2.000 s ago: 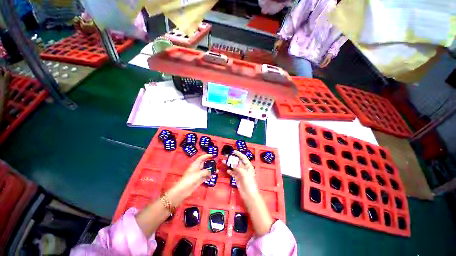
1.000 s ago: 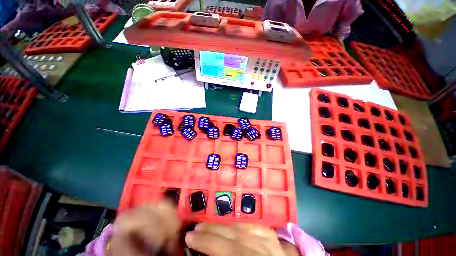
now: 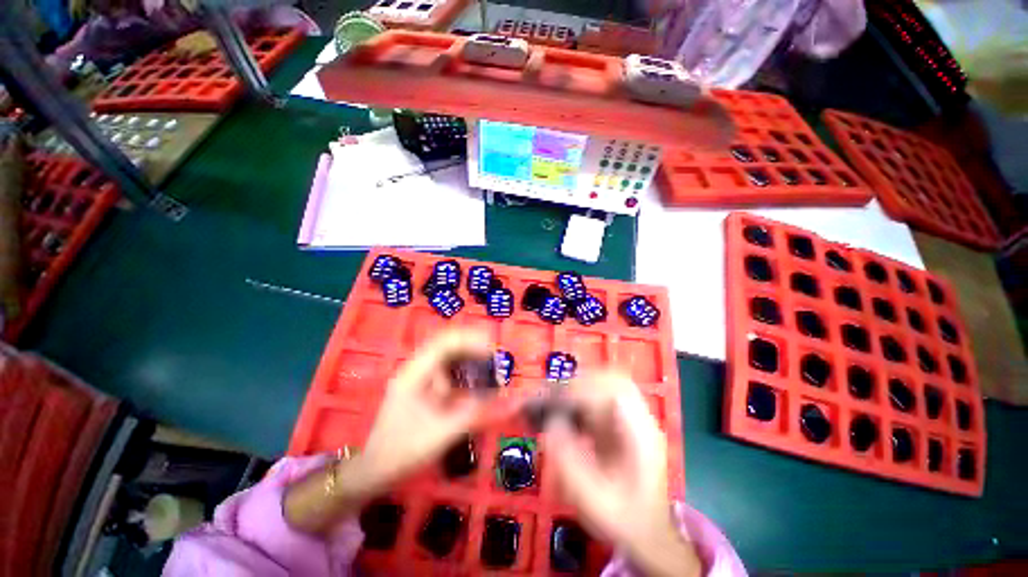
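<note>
My left hand [image 3: 423,411] is blurred over the middle of the red tray [image 3: 355,372] and holds a dark watch unit [image 3: 475,372] between its fingers. My right hand [image 3: 614,451] is beside it, more blurred, with a dark watch unit [image 3: 555,413] at its fingertips. Several lit watches [image 3: 481,280] lie along the tray's back row. Two more lit watches [image 3: 560,366] sit in the middle, one partly hidden by my left hand. Dark watches [image 3: 443,529] fill pockets at the front. One watch [image 3: 516,463] lies over a green label between my hands.
A test instrument [image 3: 558,163] stands behind the tray, under a raised red tray [image 3: 541,90]. A white block [image 3: 583,238] lies before it. Papers [image 3: 395,203] are to its left. A second tray of dark watches [image 3: 853,352] is at the right. A person's pink sleeves [image 3: 721,40] show at the back.
Both hands have risen from the tray's front edge to its middle, each now with a dark unit. The dark unit right of the green label no longer shows in its pocket. The view has shifted slightly.
</note>
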